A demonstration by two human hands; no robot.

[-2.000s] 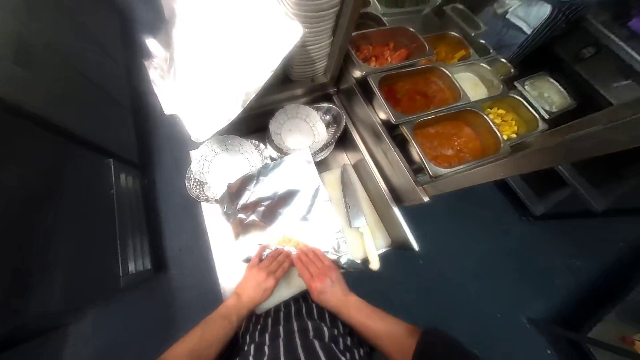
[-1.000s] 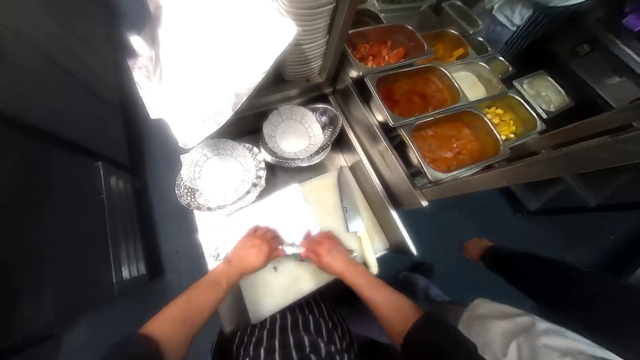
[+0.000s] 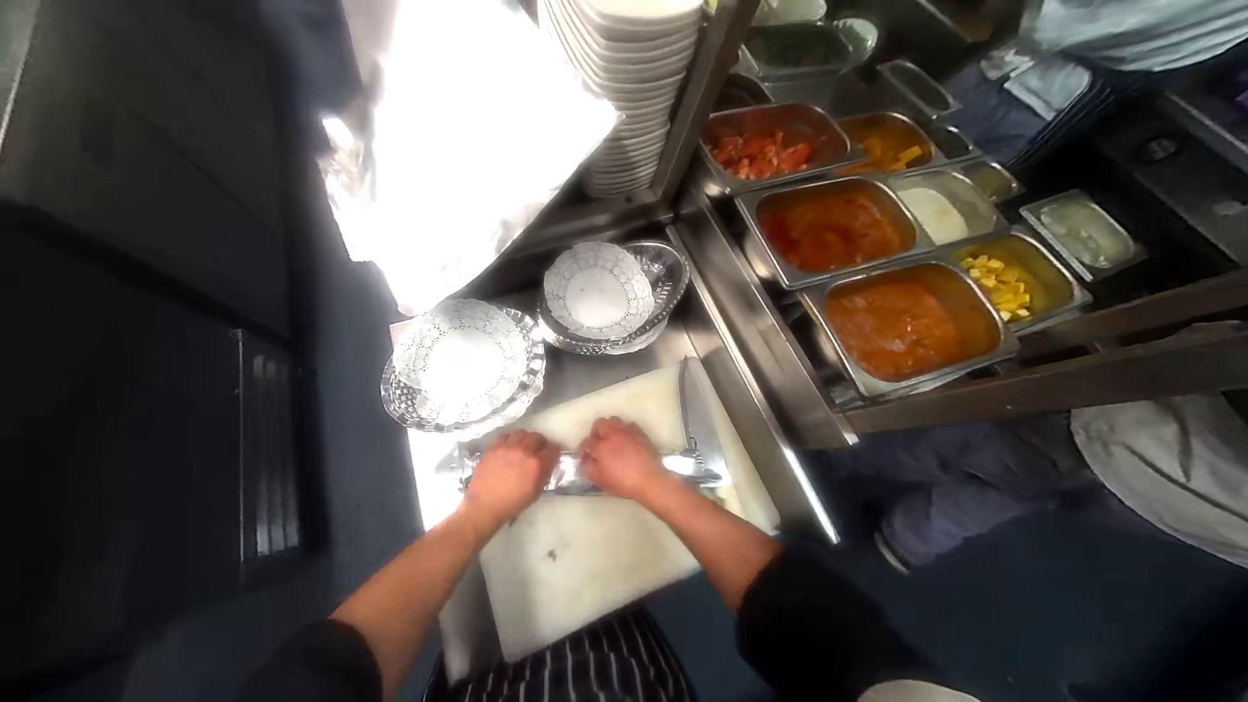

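Observation:
A narrow roll of aluminium foil (image 3: 568, 474) lies across a white cutting board (image 3: 585, 565). My left hand (image 3: 512, 472) is closed over its left part, and my right hand (image 3: 621, 457) grips it just right of the middle. The foil's right end reaches the blade of a kitchen knife (image 3: 698, 414) lying on the board's right side; its handle is hard to make out. Whatever the foil wraps is hidden. Beyond my hands stand two oval metal dishes with paper doilies, one at left (image 3: 462, 366) and one further back (image 3: 600, 292).
Metal pans with orange sauce (image 3: 902, 327), red sauce (image 3: 834, 226) and yellow cubes (image 3: 999, 285) fill the counter at right. Stacked white plates (image 3: 634, 88) stand behind a metal post. Beside them is a bright white sheet (image 3: 478, 146). Another person's clothed leg (image 3: 965, 487) is at right.
The foil sheet, spread flat two seconds ago, is now a narrow roll under my hands. My hands have moved away from my body across the board. Another person has come in at right.

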